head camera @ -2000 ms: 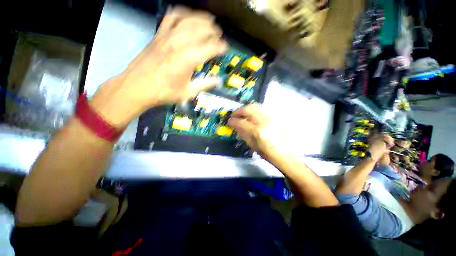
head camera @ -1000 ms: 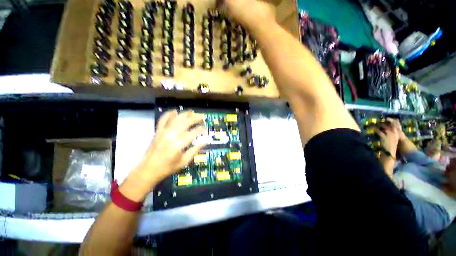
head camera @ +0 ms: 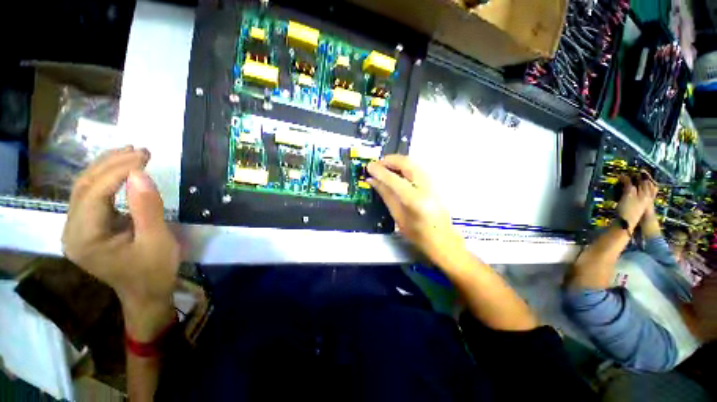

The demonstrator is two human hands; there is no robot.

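Note:
A black carrier (head camera: 307, 220) lies on the pale line and holds green circuit boards (head camera: 267, 187) in two rows, with yellow blocks, copper-coloured coils and small parts on them. My right hand (head camera: 413, 200) is at the right end of the lower row, thumb and fingertips together at the board's edge beside a yellow block; whether it holds a small part is hidden. My left hand (head camera: 122, 224), with a red wristband, is raised left of the carrier, fingers curled and apart from the thumb, with nothing visible in it.
A cardboard tray (head camera: 519, 27) is at the top edge. A black bin of red-black wire leads (head camera: 578, 59) stands right of it. A carton with clear plastic (head camera: 75, 126) is at left. At right a co-worker's hands (head camera: 638, 196) are over another carrier. A metal rail (head camera: 314, 245) runs in front.
My right hand has come down from the coil tray to the lower board. My left hand has left the boards and moved left. The view has shifted, with most of the tray now out of sight.

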